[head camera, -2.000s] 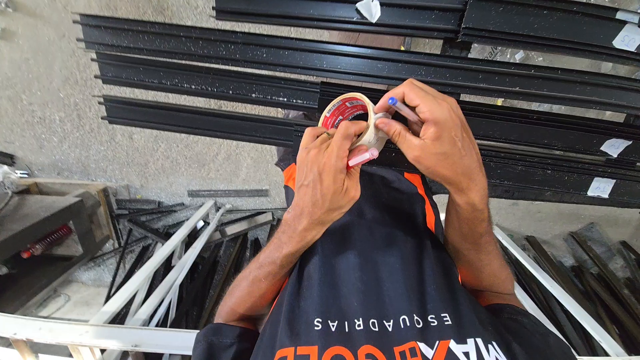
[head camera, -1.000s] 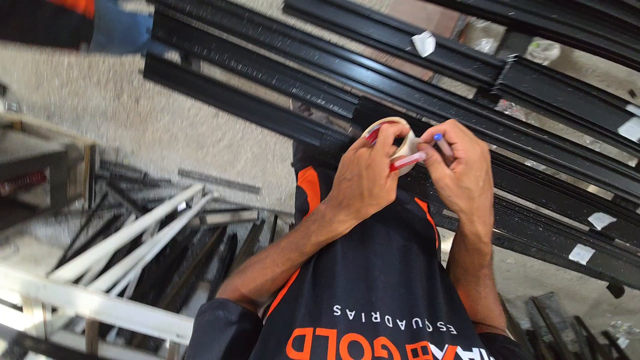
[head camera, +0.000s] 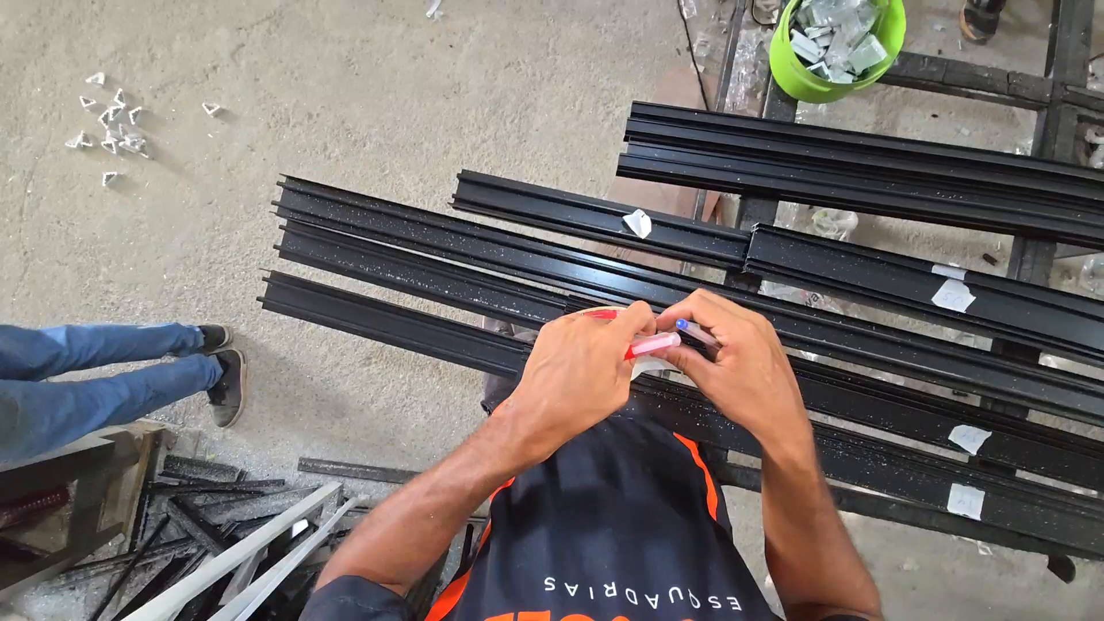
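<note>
Both hands meet in front of my shirt, over the black metal profiles (head camera: 483, 282). My left hand (head camera: 586, 375) is closed around a roll of masking tape (head camera: 653, 366), mostly hidden now, and a red-capped marker pen (head camera: 653, 344) lies between its fingers. A pen with a blue end (head camera: 695, 332) sits in my right hand (head camera: 742, 366), whose fingertips meet the left ones at the tape. Pieces of tape with marks, such as one pale piece (head camera: 969, 439), stick to several profiles.
A green bucket (head camera: 783, 71) of clear and metal pieces stands at the top right on a dark metal frame (head camera: 966, 76). Offcuts (head camera: 207, 526) and white bars (head camera: 250, 548) lie lower left. Another person's legs (head camera: 103, 366) are at the left; small white scraps (head camera: 112, 129) lie on the floor.
The view has shifted widely, bringing in the green bucket and the other person's legs. Both hands remain together at the tape roll, which showed its round opening more plainly two seconds ago.
</note>
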